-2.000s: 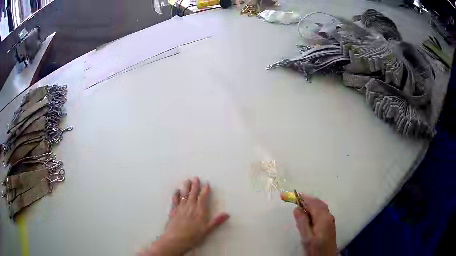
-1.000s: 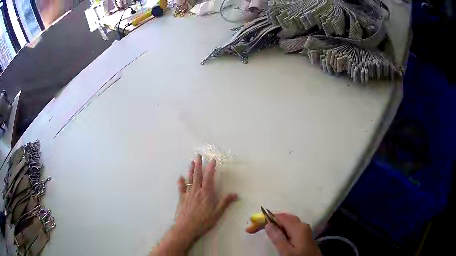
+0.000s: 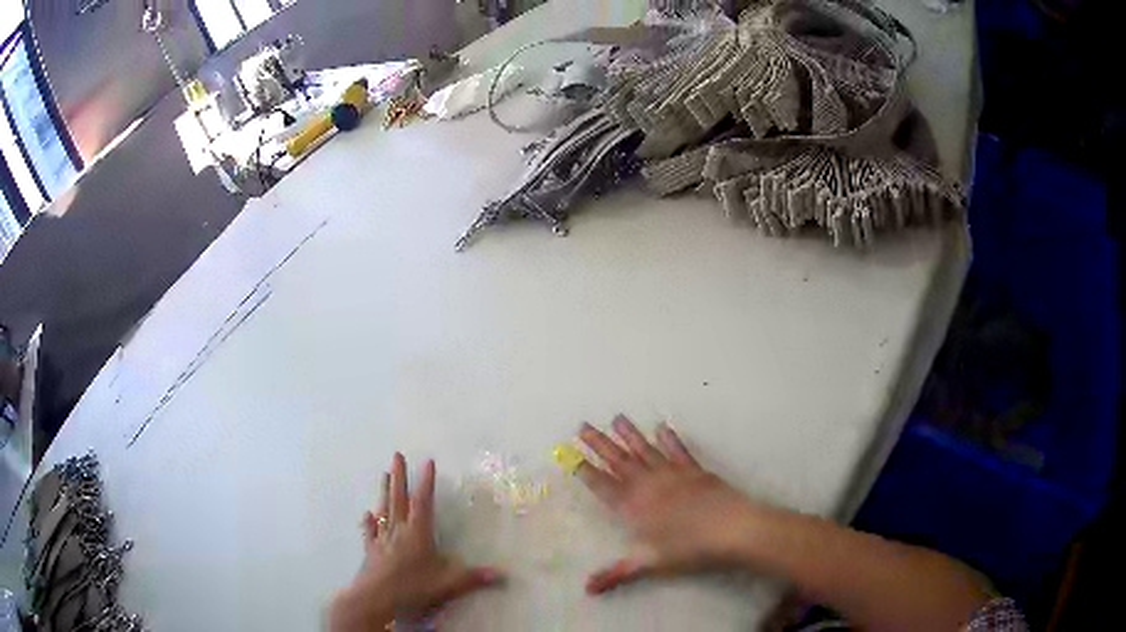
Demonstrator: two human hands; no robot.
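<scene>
A small heap of whitish thread clippings (image 3: pixel 506 482) lies on the off-white table (image 3: pixel 494 346) between my two hands. My left hand (image 3: pixel 405 543), with a ring on one finger, is left of the heap with its fingers apart and nothing in it. My right hand (image 3: pixel 654 500) is right of the heap, palm down with fingers spread. A small yellow piece (image 3: pixel 569 458) shows at its fingertips. The metal blades of the snips do not show; whether they are under my right hand I cannot tell.
A large bunch of grey webbing straps (image 3: pixel 790 136) lies at the back right, beside a pale hoop (image 3: pixel 494 93). A row of straps with metal hooks (image 3: pixel 74 543) lies at the far left. A blue bin (image 3: pixel 988 494) is beyond the table's right edge. A machine (image 3: pixel 266 80) stands at the back left.
The view has shifted. My right hand has moved forward and opened flat; the blades seen in it before no longer show. My left hand has moved left, away from the clippings.
</scene>
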